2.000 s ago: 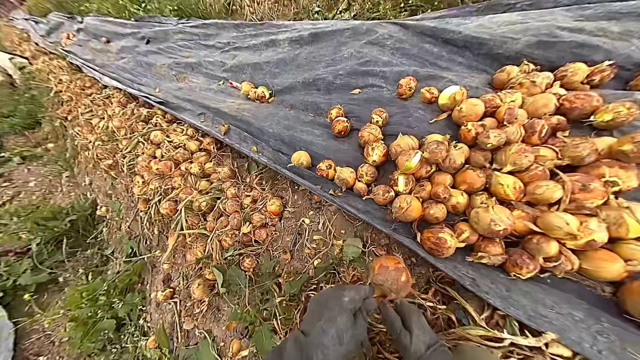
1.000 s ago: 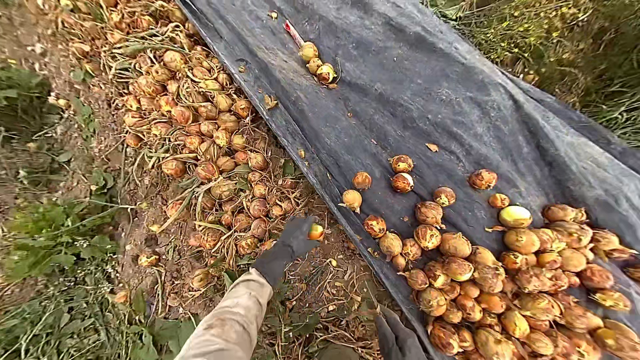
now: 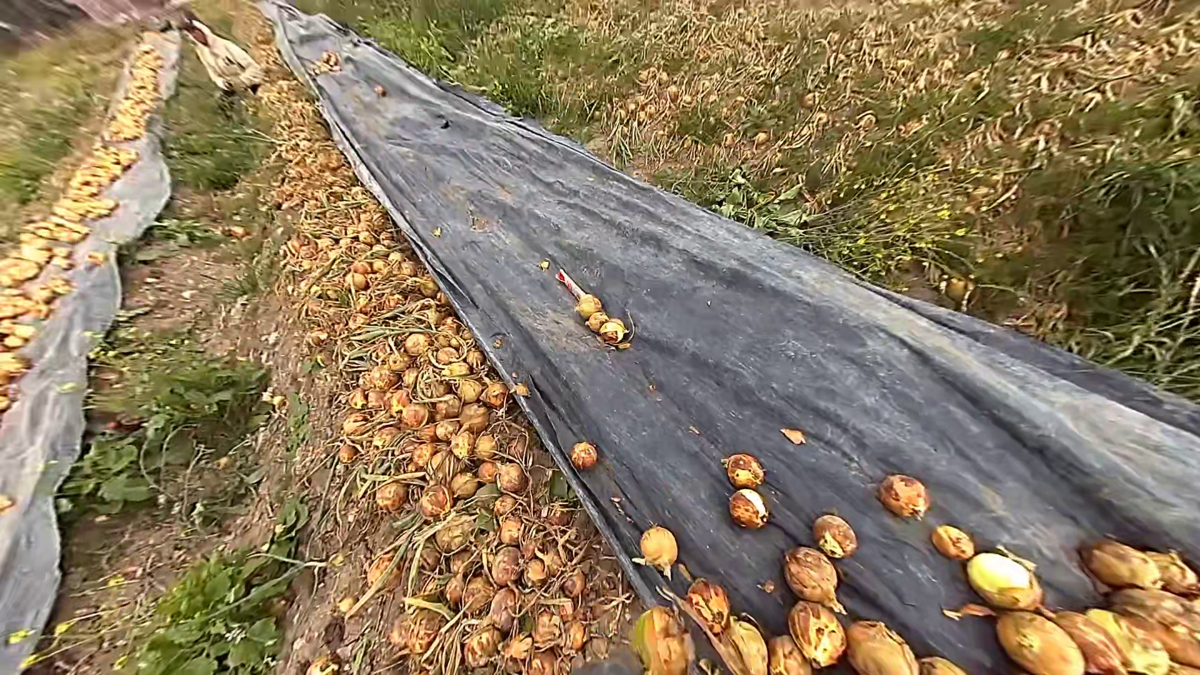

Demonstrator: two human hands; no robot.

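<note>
At the bottom edge of the head view a thin dark grey sliver shows, perhaps a gloved fingertip of my left hand; the rest is hidden. Just right of it is a yellow-brown onion; whether it is held I cannot tell. My right hand is out of view. A dark fabric sheet runs diagonally away, with a pile of onions at its lower right. Loose onions lie nearer its middle. Several small onions sit in a line beside a red and white object.
Onions with dried tops cover the soil along the sheet's left edge. Farther left, a grey sheet bears more onions. A person in a light top bends at the upper left. Weeds grow between rows.
The view has swung up along the row. An onion now lies alone near the sheet's left edge, where none lay a second ago. My gloved hands have largely left the view.
</note>
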